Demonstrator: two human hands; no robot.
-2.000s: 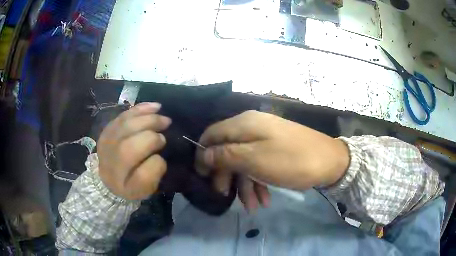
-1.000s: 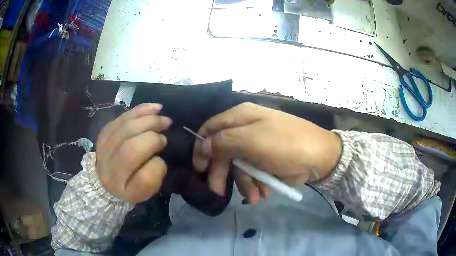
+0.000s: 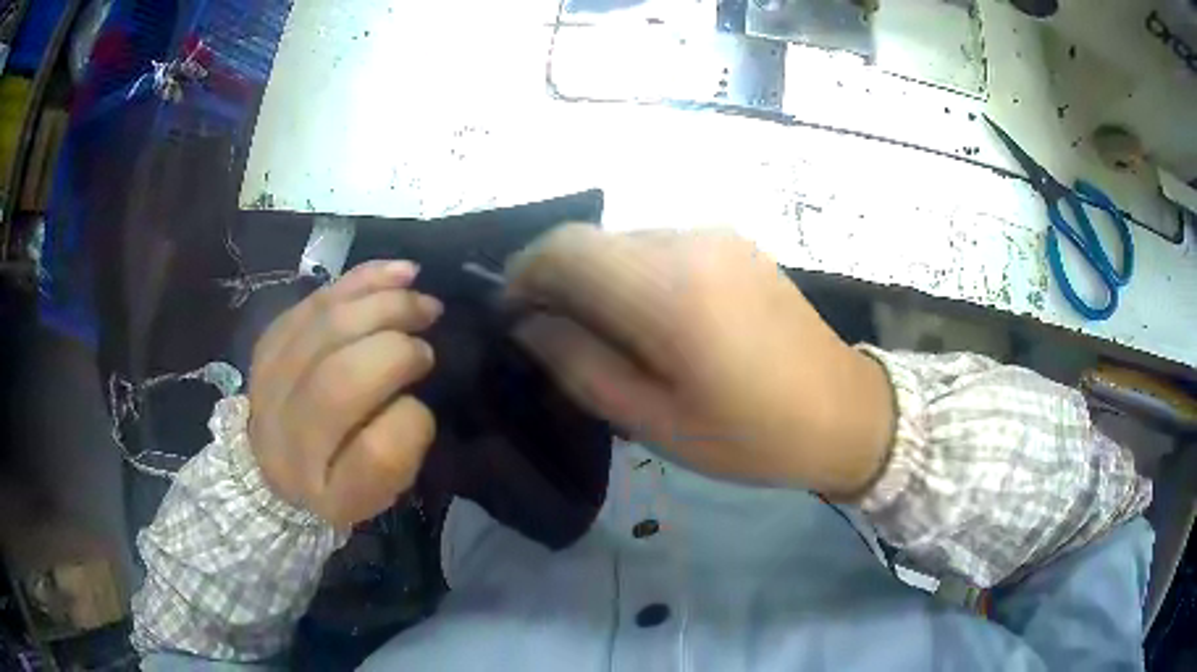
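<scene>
A limp dark fabric piece (image 3: pixel 505 446) hangs between my hands at the table's front edge, its upper corner lying over that edge. My left hand (image 3: pixel 344 394) grips its left side with curled fingers. My right hand (image 3: pixel 709 355) is blurred and holds a slim pointed tool (image 3: pixel 484 274). Only the tool's thin pale tip shows, pointing left over the upper part of the fabric; its handle is hidden by the hand.
The white machine table (image 3: pixel 394 118) has metal plates (image 3: pixel 751 72) at the back. Blue-handled scissors (image 3: pixel 1087 243) lie at its right, near a small tan round (image 3: pixel 1118 147). Pale cords (image 3: pixel 121 407) hang at left. A yellow-orange rim (image 3: pixel 1142 391) shows under the table at right.
My right hand has moved up toward the table edge with the tool, whose white handle is no longer visible. The fabric's upper corner has risen slightly. My left hand has barely moved.
</scene>
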